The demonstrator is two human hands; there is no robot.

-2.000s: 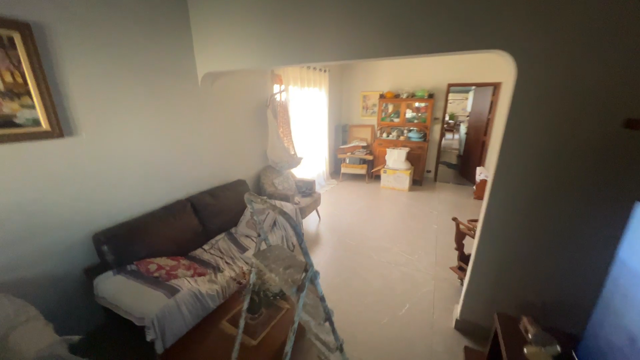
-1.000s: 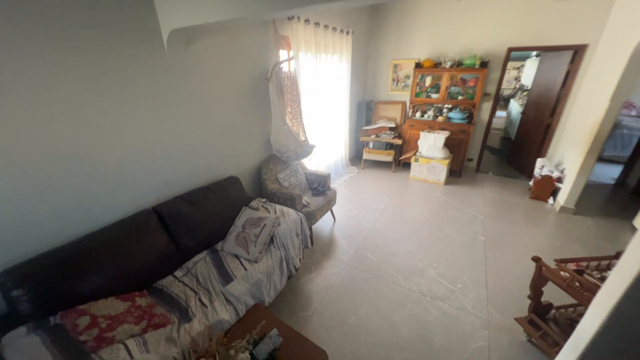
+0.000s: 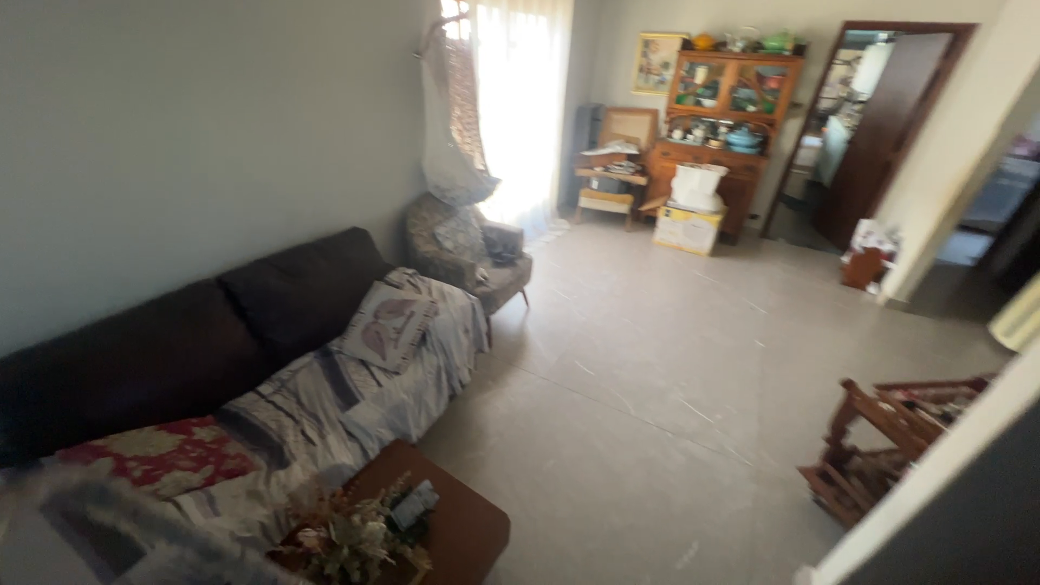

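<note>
Neither of my hands shows in the head view, so what they hold or touch cannot be seen. A dark sofa (image 3: pixel 305 284) stands along the left wall, its seat draped with a striped cloth (image 3: pixel 366 398). On it lie a printed cushion (image 3: pixel 392 325) and a red floral cushion (image 3: pixel 162 457). In front of the sofa is a brown wooden table (image 3: pixel 467 520), with a dried flower arrangement (image 3: pixel 357 532) at its near end. A blurred patterned cloth (image 3: pixel 106 528) fills the lower left corner.
An upholstered armchair (image 3: pixel 463 252) stands past the sofa. At the back are a wooden china cabinet (image 3: pixel 731 106), a yellow and white box (image 3: pixel 689 229) with a white bag on top, and an open door (image 3: pixel 886 138). A wooden cart (image 3: pixel 877 455) and a wall edge (image 3: pixel 934 422) bound the right.
The view has moved forward into the room. The stepladder seen in the earliest frame is out of view. The furniture has not plainly moved.
</note>
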